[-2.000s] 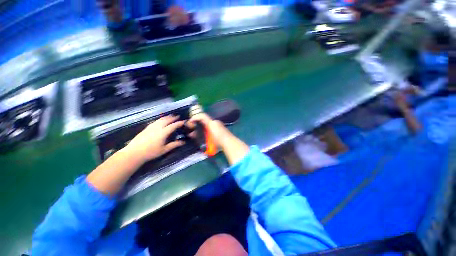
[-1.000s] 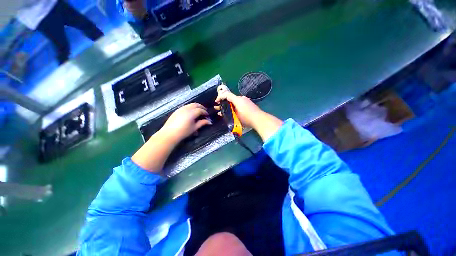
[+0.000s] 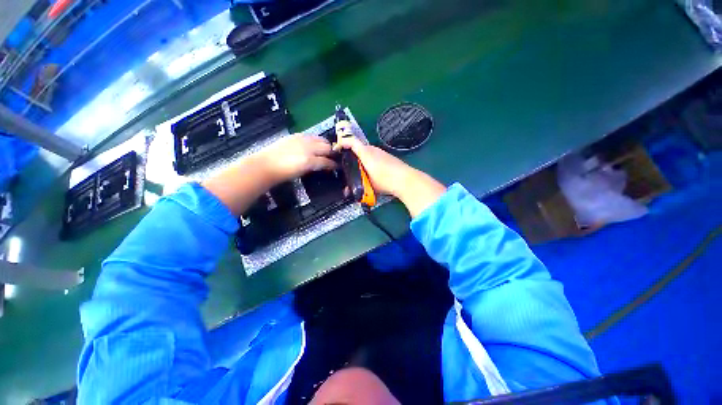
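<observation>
A black plastic housing (image 3: 279, 219) with small white brackets lies on a silvery-white sheet (image 3: 265, 261) in front of me. My right hand (image 3: 372, 166) holds the orange and black electric screwdriver (image 3: 366, 190). Its pale nose points away from me, past the housing's far right edge. My left hand (image 3: 305, 153) is over the far edge of the housing, its fingertips close to the screwdriver. Whether the left fingers hold a small part cannot be seen. A round dark screw dish (image 3: 404, 126) lies on the bench to the right of the housing.
Another housing (image 3: 229, 123) on a sheet lies beyond and left, and a further one (image 3: 103, 192) lies at the left. A second dark dish (image 3: 245, 37) and part of a housing are at the top. A cardboard box (image 3: 538, 217) with white plastic stands below the bench's right edge.
The left hand has moved from over the middle of the housing to its far edge, baring the brackets. The screwdriver's nose now shows, pointing away. The view has shifted slightly.
</observation>
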